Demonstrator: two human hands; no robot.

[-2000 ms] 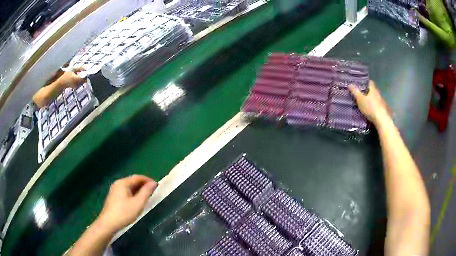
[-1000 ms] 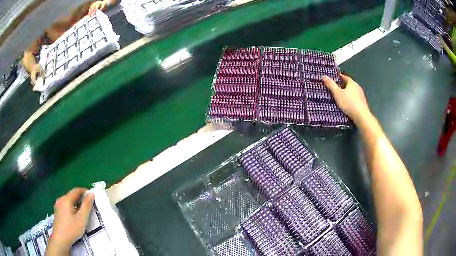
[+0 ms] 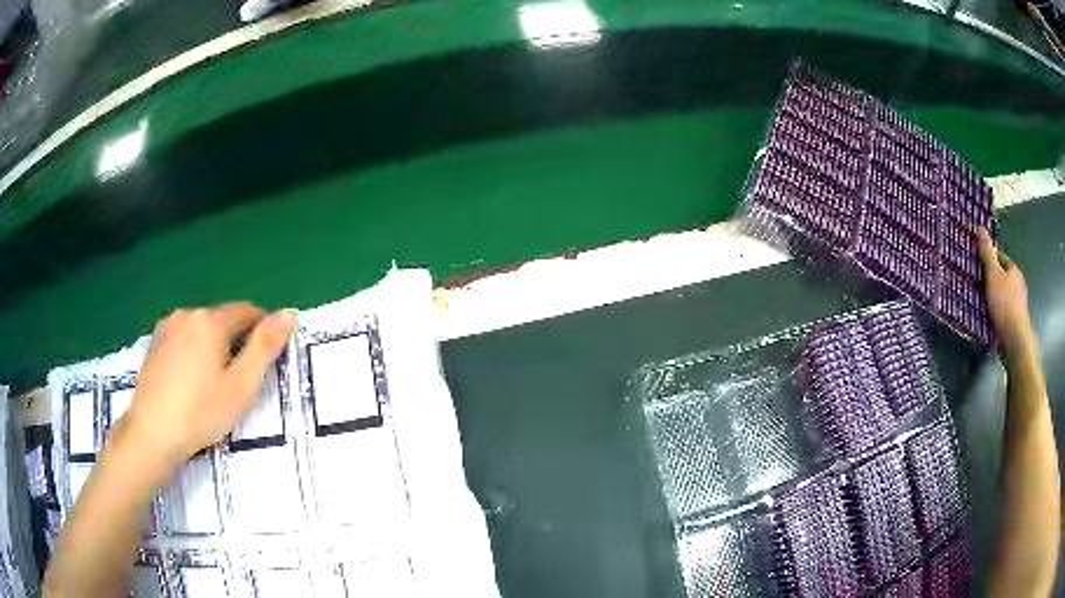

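My right hand (image 3: 1007,286) grips the right edge of a full tray of purple keypad stacks (image 3: 870,193), tilted over the rail between belt and bench. A clear keypad blister tray (image 3: 712,438) lies on the bench below it, with several purple stacks (image 3: 858,496) in it and glassy bare pockets at its left. My left hand (image 3: 222,374) is over the upper part of a white housing tray (image 3: 438,467), thumb and fingers close together; I cannot tell whether it holds anything. Front housings (image 3: 347,380) with dark frames lie in rows in this tray.
The green conveyor belt (image 3: 502,199) runs across behind the trays, with a pale edge rail (image 3: 584,280). The dark bench top (image 3: 549,432) shows between the two trays. Another white tray edge and dark pieces are at the far left. A white thing is cut off at the top left.
The view has swung left, bringing the housing tray fully into sight. The held keypad tray now sits farther right and is turned and tilted. My left hand has come over the housing tray.
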